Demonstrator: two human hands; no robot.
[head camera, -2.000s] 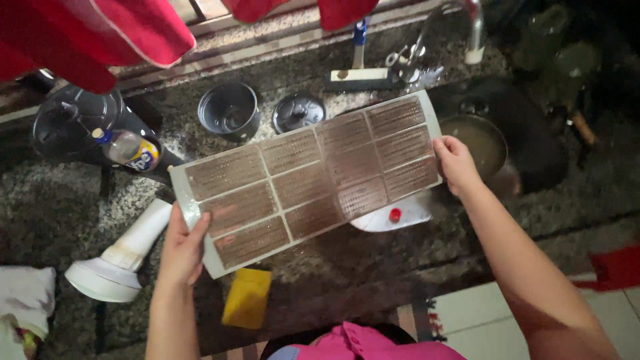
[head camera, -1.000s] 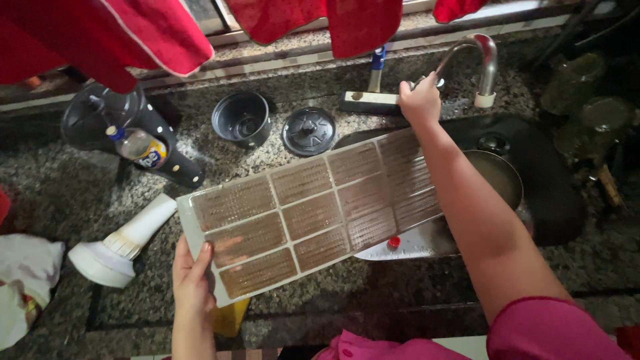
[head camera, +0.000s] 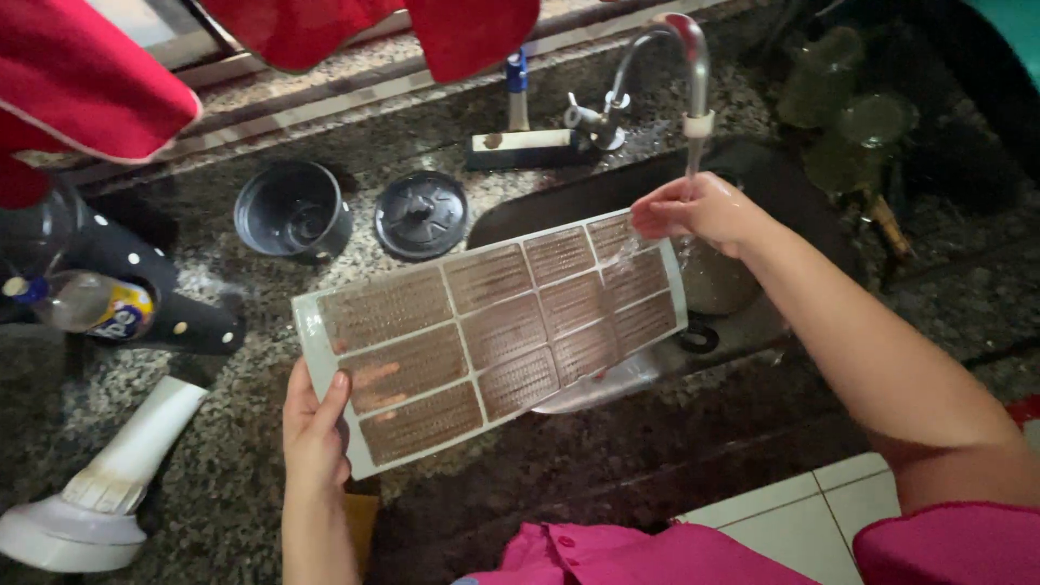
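My left hand (head camera: 318, 422) grips the left end of a wet mesh air filter panel (head camera: 508, 329) in a pale plastic frame, thumb on top and fingers visible through the mesh. The panel is tilted, its right end over the dark sink (head camera: 780, 195). My right hand (head camera: 699, 213) is under the running stream from the curved metal faucet (head camera: 697, 73), just above the panel's upper right corner. Its fingers are bent and wet; whether they touch the frame I cannot tell. Water splashes on the panel's right end. A round pan (head camera: 719, 284) lies in the sink, partly hidden.
Behind the panel stand a black pot (head camera: 292, 213), a black lid (head camera: 421, 214) and a squeegee-like tool (head camera: 520, 150). At left are a plastic bottle (head camera: 97, 305), a dotted black container (head camera: 195, 325) and a white plastic funnel-shaped piece (head camera: 106, 487). Glass vessels (head camera: 869, 130) stand at right.
My right hand has gone from the panel's right end to the faucet's valve, then down under the spout. Water now runs from the spout. My left hand has kept hold of the panel.
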